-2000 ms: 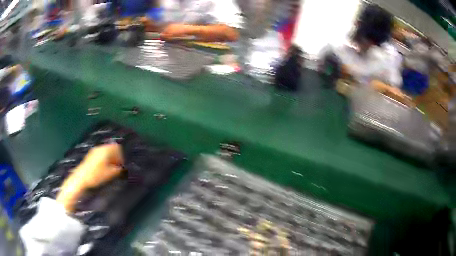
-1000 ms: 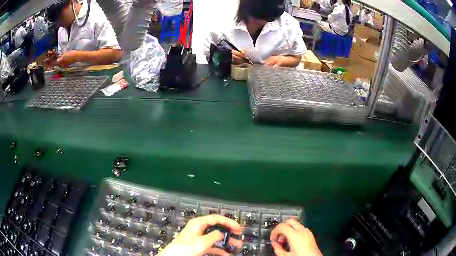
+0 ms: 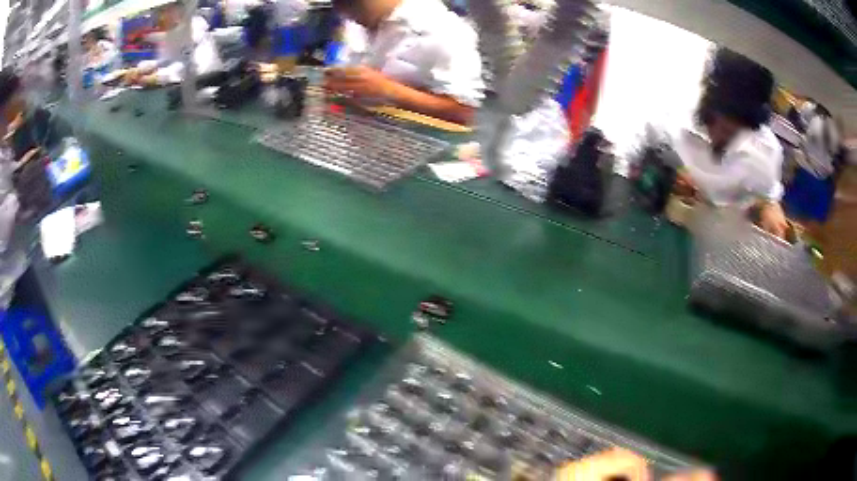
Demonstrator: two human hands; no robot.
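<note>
The black tray (image 3: 272,329) lies at the left, with shiny dark parts in many pockets and bare pockets towards its upper right. The clear tray (image 3: 526,399) lies to its right, cut off by the bottom edge, with small dark parts in rows. My left hand (image 3: 606,465) is blurred and cut off at the bottom edge over the clear tray. A sliver of my right hand (image 3: 693,474) shows beside it. Whether either hand holds anything is hidden.
Loose dark parts (image 3: 435,307) lie on the green bench (image 3: 507,272) beyond the trays, with others farther left. Stacked clear trays (image 3: 761,277) stand at the right. Another clear tray (image 3: 352,146), a plastic bag (image 3: 536,150) and facing workers in white are across the bench.
The view has swung left since a second ago, bringing the black tray fully in and taking the machine out. My hands now show only at the bottom edge.
</note>
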